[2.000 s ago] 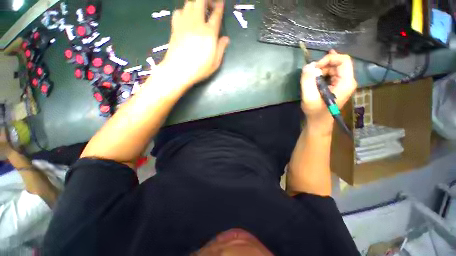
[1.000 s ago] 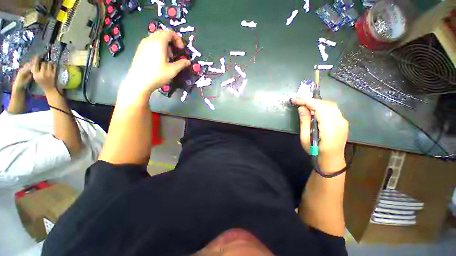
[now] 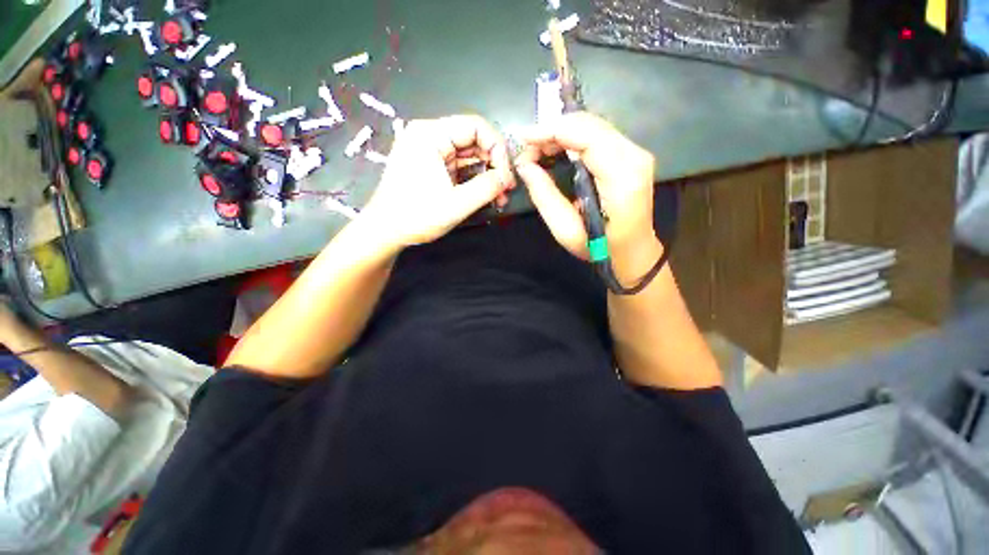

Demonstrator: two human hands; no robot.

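My left hand (image 3: 450,179) and my right hand (image 3: 602,179) meet fingertip to fingertip at the bench's front edge. A tiny silvery piece (image 3: 514,146) shows between the fingertips; what it is I cannot tell. My right hand also holds the soldering iron (image 3: 587,201), its black handle with a green band across the palm and its pale tip pointing to the far side. Black-and-red units (image 3: 216,102) lie in a loose pile on the left. White connector plugs (image 3: 351,63) on thin wires lie scattered between the pile and my left hand.
A bright white patch (image 3: 549,98) is beside the iron. A dark mat with shiny bits (image 3: 694,27) lies at the far right, near a black box with a red light (image 3: 907,35). An open cardboard box (image 3: 868,249) with stacked white items is below right. A person's arm (image 3: 67,374) is at left.
My left hand has left the black-and-red units and come right to meet my right fingertips. The iron is still in my right hand. The camera view has shifted.
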